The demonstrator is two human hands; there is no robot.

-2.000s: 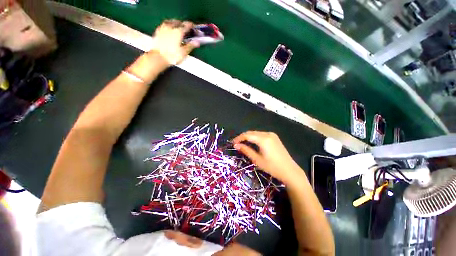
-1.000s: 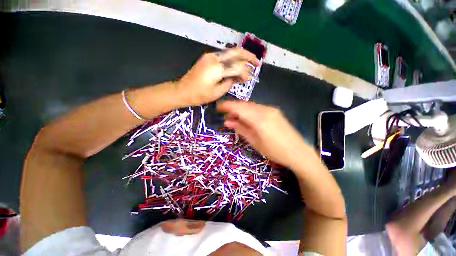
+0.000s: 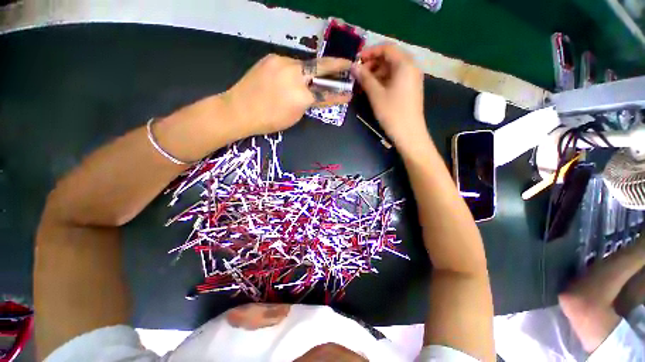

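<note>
A keypad phone unit (image 3: 342,42) with a black screen and red end lies tilted against the whitish rail. My left hand (image 3: 283,92) holds it across its middle, fingers over it. My right hand (image 3: 393,85) is at its right edge, fingertips pinched together; whether they hold a thin part is too small to tell. A large tangled pile of thin red-and-white parts (image 3: 283,226) lies on the dark mat below the hands. A single thin stick (image 3: 373,131) lies beside my right wrist.
At right are a white rounded block (image 3: 490,108), a smartphone (image 3: 475,173), a white strip (image 3: 527,134), a yellow-handled tool (image 3: 551,177), black cables and a fan (image 3: 626,178). Phone units (image 3: 564,60) lie on the green belt. A neighbouring person's arm (image 3: 601,297) shows at lower right.
My left hand has brought the phone unit back from the belt to the rail's near edge. My right hand has moved from the pile up to the unit. The view has shifted.
</note>
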